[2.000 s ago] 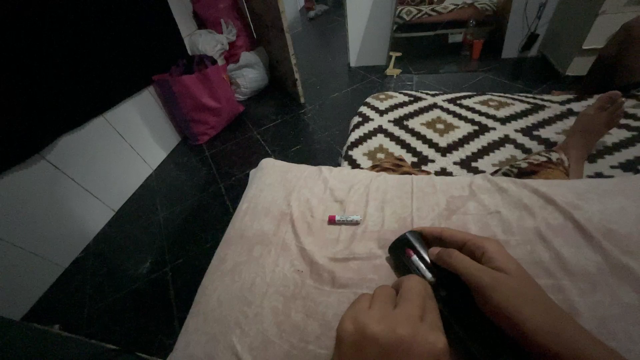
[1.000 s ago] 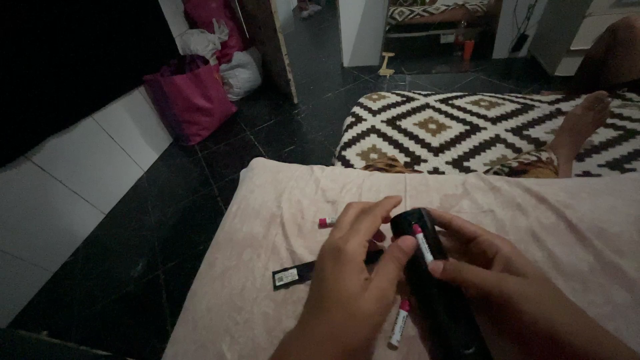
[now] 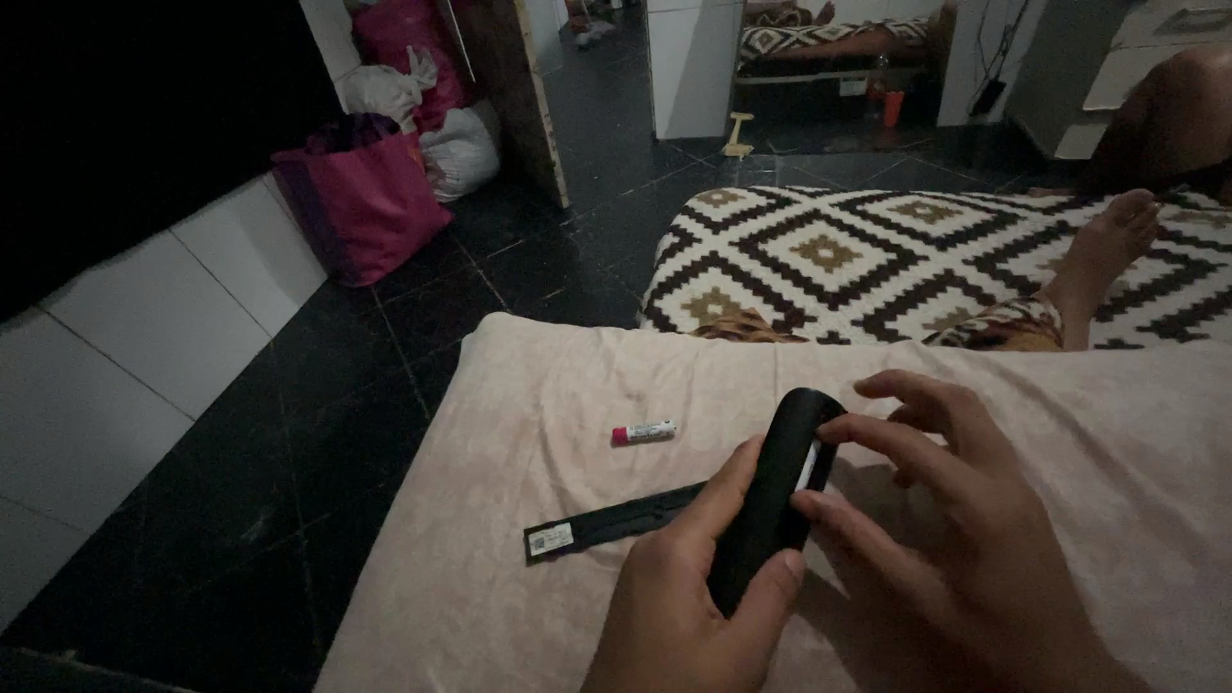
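My left hand point(image 3: 707, 587) is closed around a black cylindrical device point(image 3: 770, 500), held tilted over the pink cloth. A white-sided battery point(image 3: 808, 465) shows in a slot along the device's right side. At that slot, my right hand point(image 3: 948, 510) has its thumb and a fingertip at the battery's two ends; how firmly they grip cannot be told. Left of the device, a battery with a pink end point(image 3: 644, 432) lies on the cloth. Nearer me lies a long, flat black cover point(image 3: 616, 520) with a printed label, its right end hidden behind my left hand.
The pink cloth point(image 3: 462, 462) covers the surface before me. Beyond it is a patterned blanket point(image 3: 828, 252) with a person's bare foot point(image 3: 1107, 245) on it. A pink bag point(image 3: 371, 197) stands on dark floor tiles at the left, near a yellowish object point(image 3: 738, 135) farther right.
My left hand has moved from the slot side to holding the device's body, and my right hand has shifted to the slot. The battery seen beside the device a second ago no longer shows on the cloth.
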